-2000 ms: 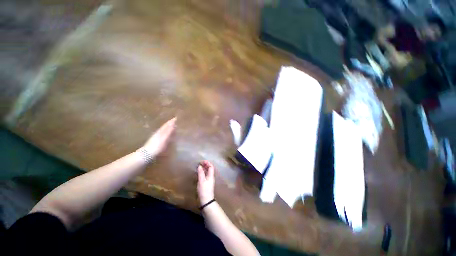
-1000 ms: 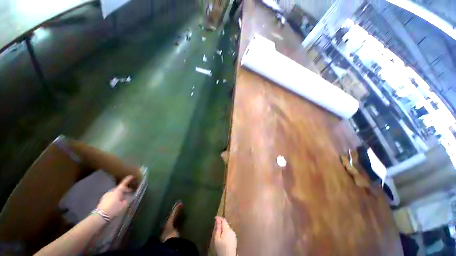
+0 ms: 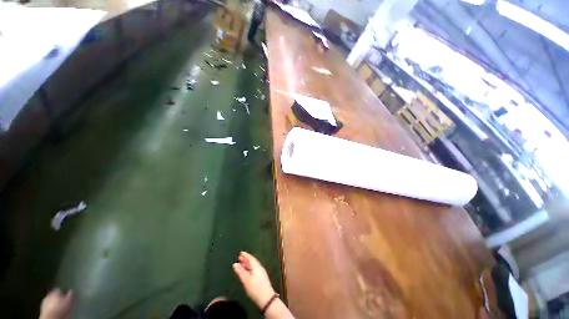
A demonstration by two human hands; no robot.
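Note:
A long white marker paper roll point(image 3: 380, 168) lies across the brown cutting table point(image 3: 349, 249), its hollow end towards the table's left edge. Behind it sits a dark cut-piece stack point(image 3: 317, 114) with white paper on top. My right hand point(image 3: 251, 271), with a dark band at the wrist, is over the green floor beside the table edge. It is empty, with fingers partly curled. My left hand point(image 3: 57, 304) is blurred and cut off at the bottom left edge, so its fingers are unclear.
White scraps point(image 3: 219, 141) lie on the green floor point(image 3: 156, 205) left of the table. A cardboard box point(image 3: 229, 30) stands far ahead. A white-covered table point(image 3: 43, 43) is at the upper left. Another stack with white paper point(image 3: 516, 296) is at the lower right. Shelving runs along the right.
The view has moved forward along the table. The roll appears nearer, and the dark stack behind it now shows. The open cardboard box beside my left hand has left view. My right hand has left the table edge.

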